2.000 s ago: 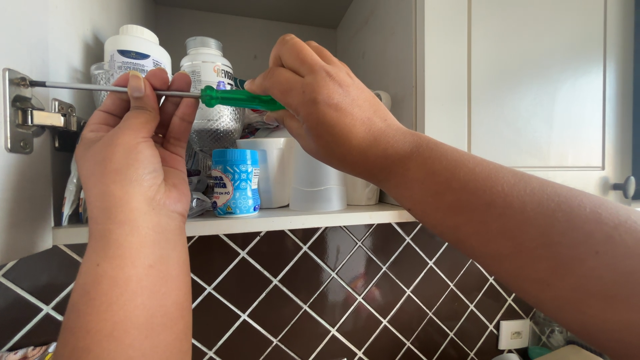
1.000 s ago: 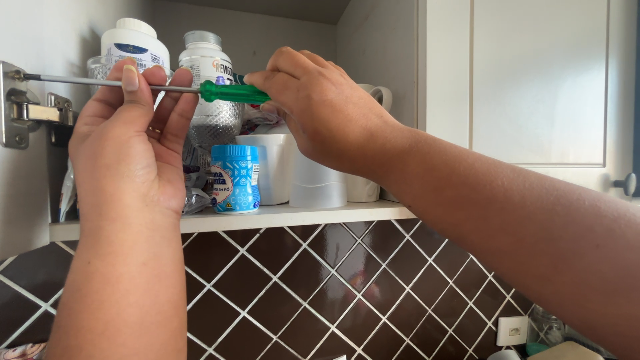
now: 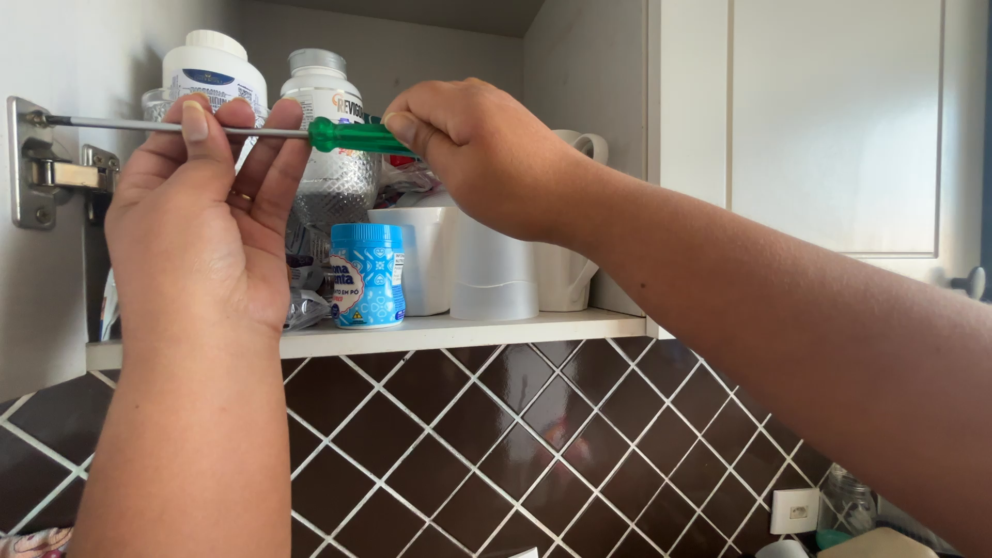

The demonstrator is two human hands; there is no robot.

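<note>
My right hand (image 3: 480, 155) is closed around the green handle of a screwdriver (image 3: 353, 137), which lies level across the view. My left hand (image 3: 205, 201) pinches the metal shaft between thumb and fingers, and a ring shows on one finger. The shaft's dark tip meets the upper screw of a metal concealed hinge (image 3: 32, 167) on the cabinet door (image 3: 62, 46) at the far left. A lower screw shows on the same hinge plate. The hinge arm runs to a mounting plate on the cabinet side, partly hidden by my left hand.
On the cabinet shelf (image 3: 465, 332) stand a white bottle (image 3: 213, 62), a silver-capped bottle (image 3: 318, 74), a blue tub (image 3: 368, 275), a white container (image 3: 422, 260), a frosted cup (image 3: 494, 271) and a white pitcher (image 3: 562, 279). Dark tiles (image 3: 480, 418) and a wall outlet (image 3: 794, 510) lie below.
The fingers and thumb of my right hand have shifted on the screwdriver's handle. My left hand still pinches the shaft, and the tip remains at the hinge's upper screw.
</note>
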